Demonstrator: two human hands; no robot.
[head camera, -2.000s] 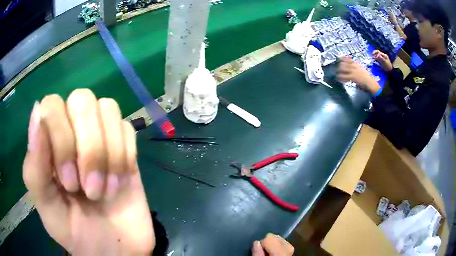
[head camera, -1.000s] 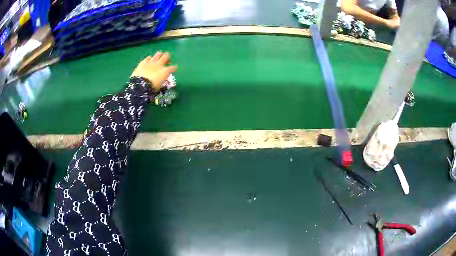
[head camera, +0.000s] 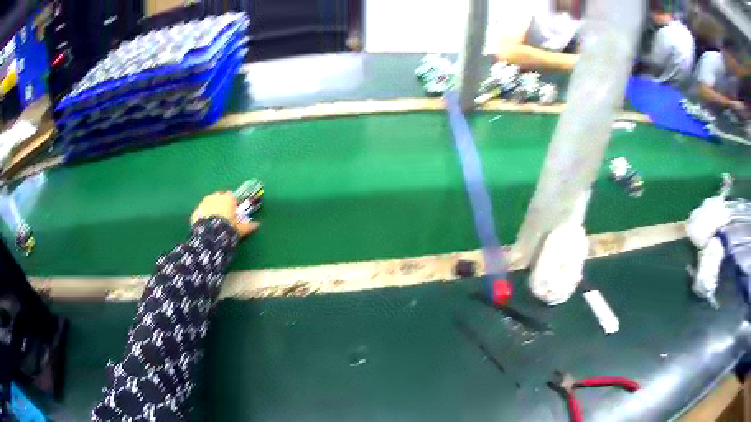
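My left hand (head camera: 221, 213) reaches over the green conveyor belt (head camera: 346, 189), its fingers closed around the near side of an electronic sub-assembly (head camera: 250, 196). The small green and white cluster shows past the fingers; the fingertips are partly hidden and blurred. My right hand is not in view. Red-handled cutters (head camera: 566, 384) lie spread on the dark green bench (head camera: 329, 354) at the lower right.
A white glue bottle (head camera: 562, 264) stands by a metal post (head camera: 580, 124). A bluish strip (head camera: 473, 181) crosses the belt. Blue trays (head camera: 156, 91) are stacked at the back left. Other units lie on the belt at both sides. People sit across the line.
The view has swung left from the carton and cutters. My left hand has gone from raised near the camera to over the belt, and its fingers have closed around the unit. My right hand has left view.
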